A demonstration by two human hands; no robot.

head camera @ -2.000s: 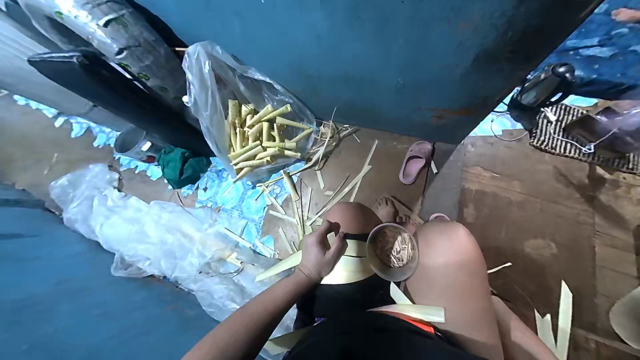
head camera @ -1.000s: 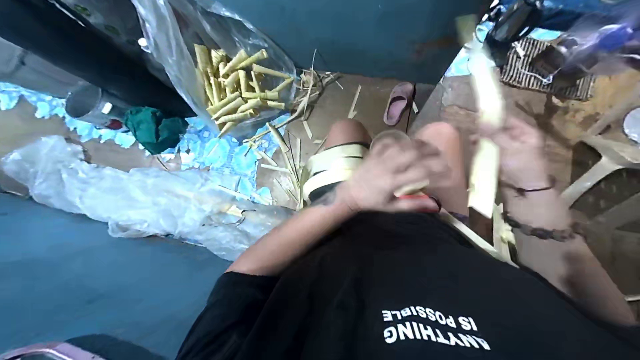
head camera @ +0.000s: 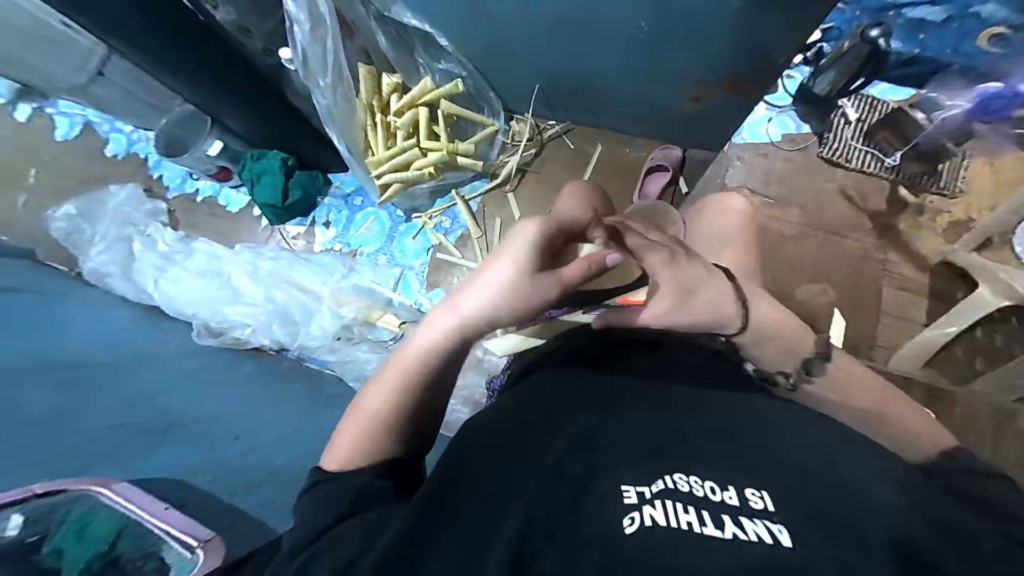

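My left hand and my right hand meet above my lap, fingertips close together. Between them shows a small part of a pale leaf piece, pinched by my left hand; the fingers hide most of it. Whether my right hand also grips it, I cannot tell. A round bowl stands just beyond my hands, between my knees, partly covered by my fingers. Pale leaf strips lie across my lap under my wrists. Beyond my left hand, a clear plastic bag holds several rolled leaf cones.
Crumpled clear plastic sheeting lies on the floor at left, near a green cloth and a clear plastic cup. A pink clog is beyond my knees. A plastic chair stands at right, a striped mat behind it.
My right hand, raised at the right with a long pale strip one second ago, has come in to meet my left hand over my lap. That long strip no longer shows in it.
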